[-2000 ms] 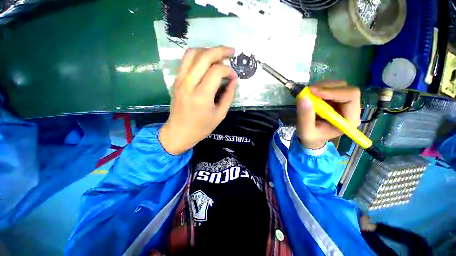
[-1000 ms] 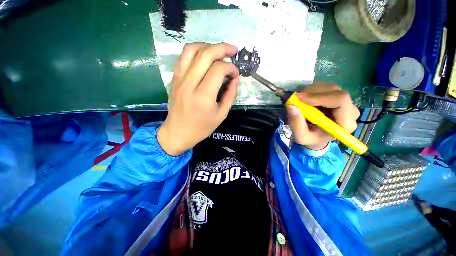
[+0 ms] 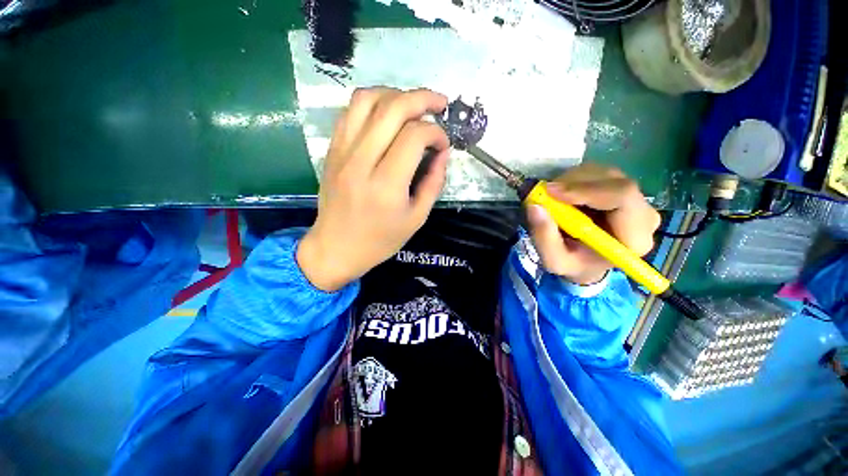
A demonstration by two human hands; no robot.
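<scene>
My right hand (image 3: 595, 223) holds a soldering iron (image 3: 600, 240) by its yellow handle, with the black cord end pointing down right. Its thin metal shaft reaches up left, and the tip is at the lower edge of a small round black circuit board (image 3: 465, 122). My left hand (image 3: 381, 181) has its thumb and forefinger at the board's left edge; the fingertips partly cover that edge. The board has shiny pads and a small pale spot near its middle. It is over a white sheet (image 3: 539, 93). Whether solder or a wire is between the fingers cannot be told.
The white sheet lies on a green mat (image 3: 186, 121). A black ragged strip (image 3: 332, 33) is at its upper left. A pale tub with silvery filling (image 3: 651, 51) and a blue soldering station (image 3: 711, 125) stand right. Trays of small parts (image 3: 730, 349) are low right.
The iron's tip has moved from the board's upper right edge to its lower edge, and my right hand has shifted slightly left and down. My left hand stays at the board.
</scene>
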